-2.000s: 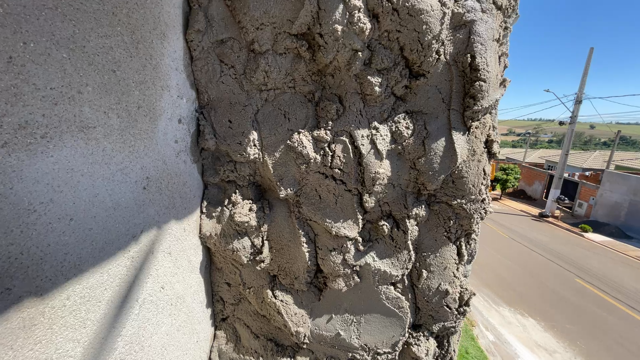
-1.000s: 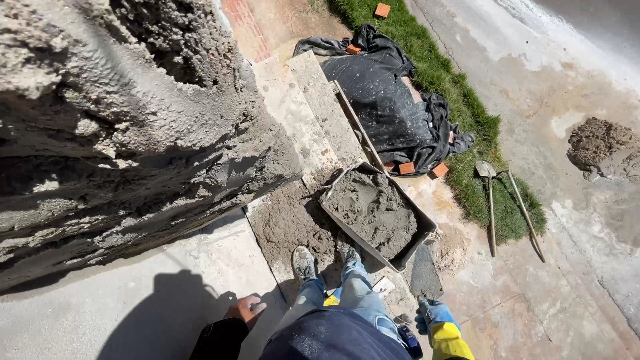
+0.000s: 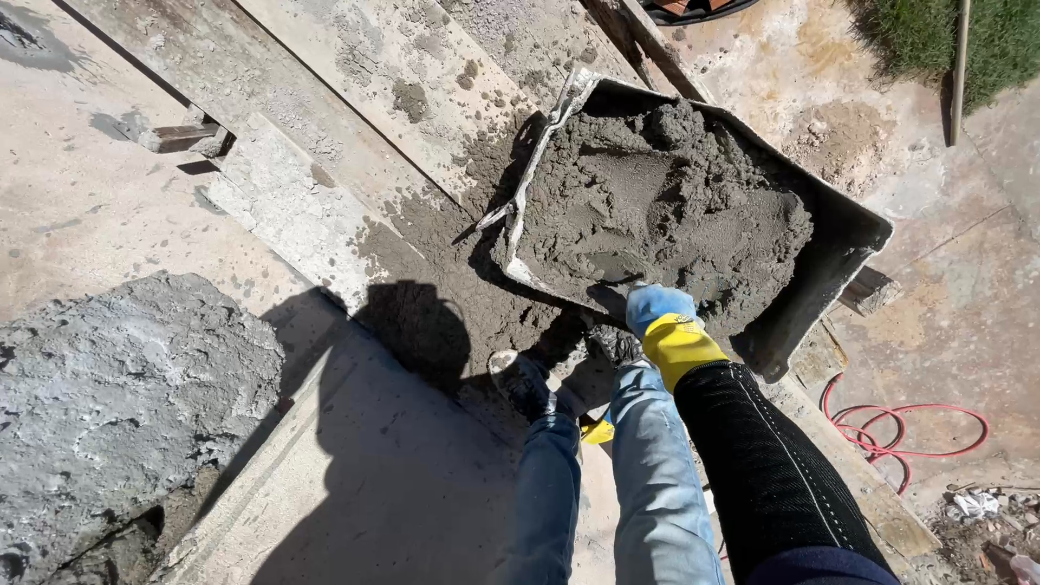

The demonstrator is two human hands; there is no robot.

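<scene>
My right hand (image 3: 666,317), in a blue and yellow glove, is closed on a trowel at the near rim of a mortar trough. The trowel's blade (image 3: 621,275) lies low against the wet mortar (image 3: 650,195), partly hidden by the mortar and my hand. The dark trough (image 3: 837,236) has a pale, crusted left rim and is heaped with grey mortar, its right end showing bare inner wall. My left hand is out of view. At the lower left is the top of a rough, mortar-covered wall section (image 3: 138,398).
My shoes (image 3: 520,382) stand on mortar-spattered scaffold planks (image 3: 325,106) beside the trough. A wooden block (image 3: 869,291) juts out under the trough's right end. Below lie a coiled red hose (image 3: 910,431), a wooden handle (image 3: 959,73) on grass and some rubble (image 3: 999,520).
The view has swung down from the wall to the trough. My right hand, beside the trough with the trowel a second ago, is now over its near rim with the blade at the mortar. My left hand has left the view.
</scene>
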